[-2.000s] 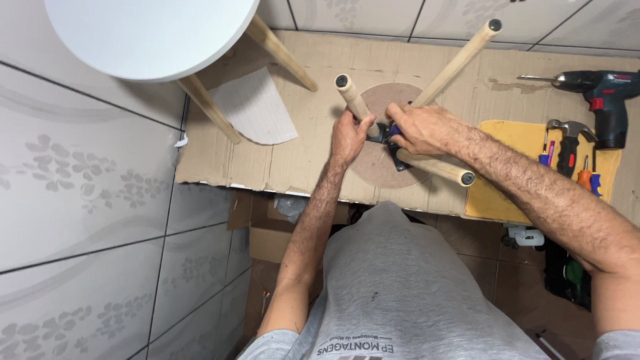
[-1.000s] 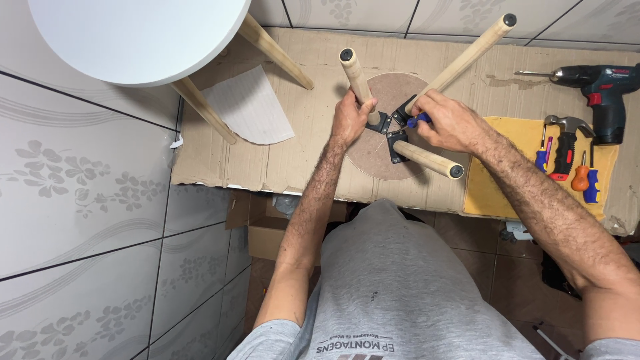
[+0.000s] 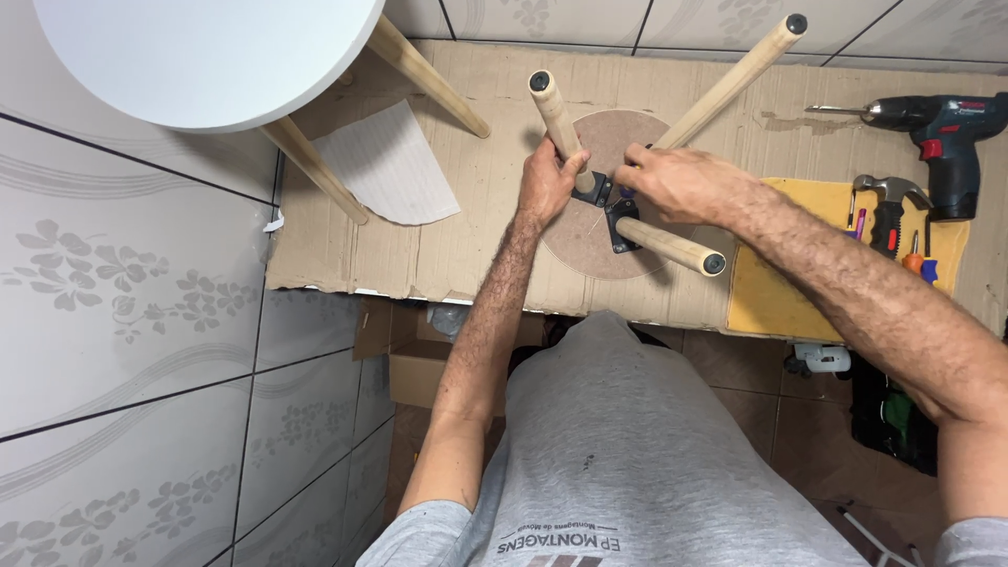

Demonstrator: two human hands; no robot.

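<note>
A round brown fibreboard top (image 3: 598,248) lies on the cardboard, with three wooden legs standing out of black brackets at its middle. My left hand (image 3: 549,183) grips the left wooden leg (image 3: 554,114) low down, just above its bracket. My right hand (image 3: 683,183) is closed on the blue handle of a screwdriver (image 3: 628,191), mostly hidden by the fingers, beside the brackets. Behind that hand the longest-looking leg (image 3: 728,87) leans to the upper right. The near leg (image 3: 669,246) points right from its black bracket (image 3: 622,228), and no hand touches it.
A white round table (image 3: 213,55) with wooden legs stands at left by a foam sheet (image 3: 386,169). At right are a cordless drill (image 3: 937,130), a claw hammer (image 3: 890,209) and screwdrivers on a yellow envelope (image 3: 772,276). Below the cardboard's edge sits an open carton (image 3: 425,374).
My right hand has turned over the brackets, and the blue handle, plain to see a second ago, is now mostly covered by the fingers. My left hand keeps hold of the left leg.
</note>
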